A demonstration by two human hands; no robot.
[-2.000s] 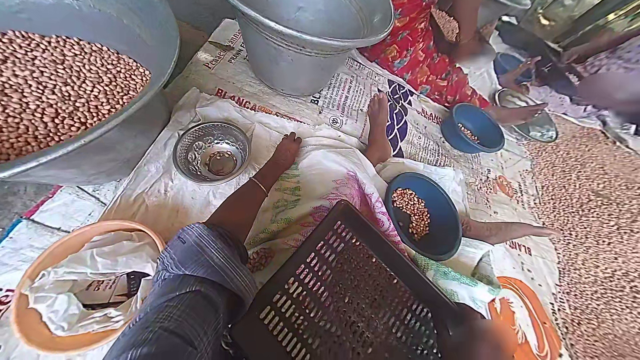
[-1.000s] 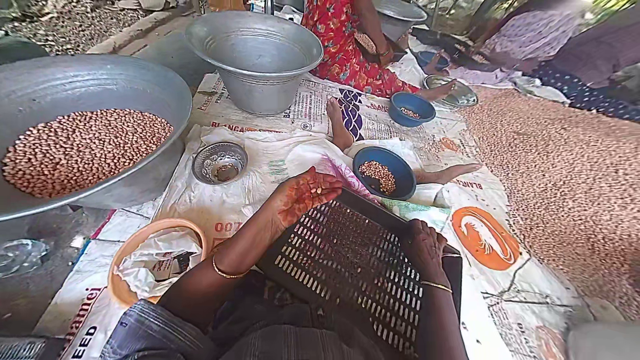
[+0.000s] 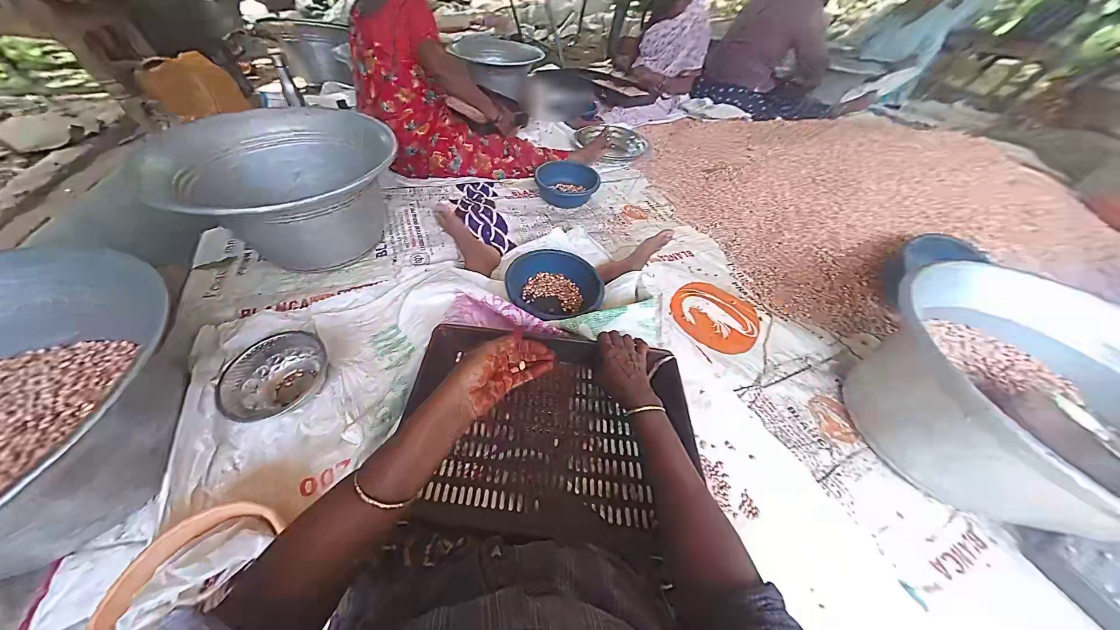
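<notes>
A dark slotted plastic crate lies across my lap. My left hand is palm up over its far left part, with a few pale nuts or kernels on the curled fingers. At the crate's far right rim rests my right hand, back upward; whether anything is under its fingers is hidden. Just beyond the crate stands a blue plastic bowl partly filled with reddish kernels. A patterned metal bowl with a little in its bottom sits on the sacking to the left.
Large aluminium tubs stand at the far left, near left and right; the latter two hold kernels. An orange basin is at lower left. Another blue bowl and a kernel heap lie ahead. Several people sit beyond.
The view has swung up and to the right. My left hand, beside the metal bowl two seconds ago, is over the crate. My right hand is still at the crate's rim, as one second ago.
</notes>
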